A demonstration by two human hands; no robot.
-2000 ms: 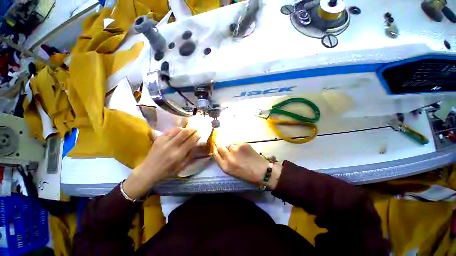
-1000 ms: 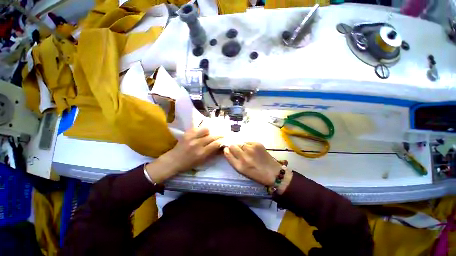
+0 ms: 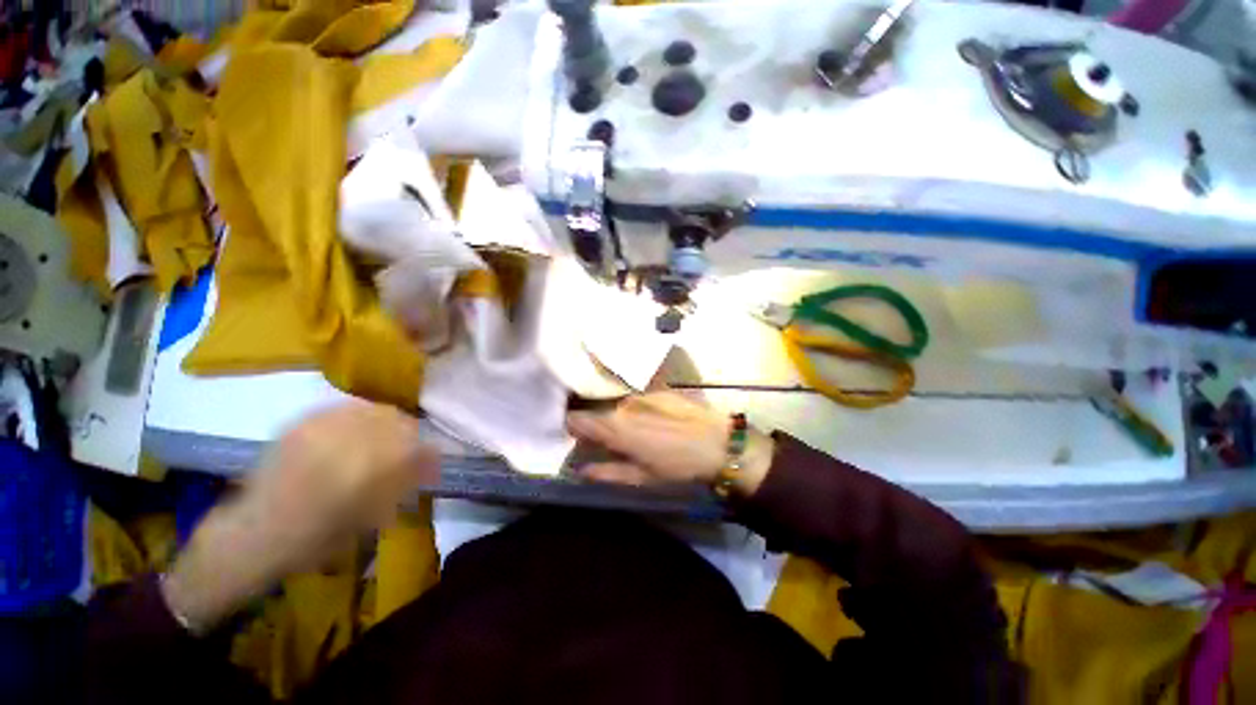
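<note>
A white-faced cloth piece [image 3: 503, 379] with some mustard showing lies bunched left of and below the presser foot [image 3: 672, 285]. My right hand [image 3: 647, 441] rests at its right edge, fingers spread over or against the cloth; whether it pinches the edge is hidden. My left hand [image 3: 338, 475] is blurred, away from the cloth at the table's front edge, and its fingers cannot be made out. Mustard fabric [image 3: 276, 207] is heaped left of the white cloth.
Scissors with green and yellow handles [image 3: 854, 344] lie right of the needle. Small green-handled snips [image 3: 1136, 423] lie far right. The JACK machine head [image 3: 854, 165] spans the back. A blue crate [image 3: 39, 530] is at lower left. Mustard fabric [image 3: 1102, 627] hangs below the table at right.
My left hand has left the needle area and moved left and down. The white cloth now shows spread between my hands. My right hand has shifted slightly left and down. The camera view has shifted.
</note>
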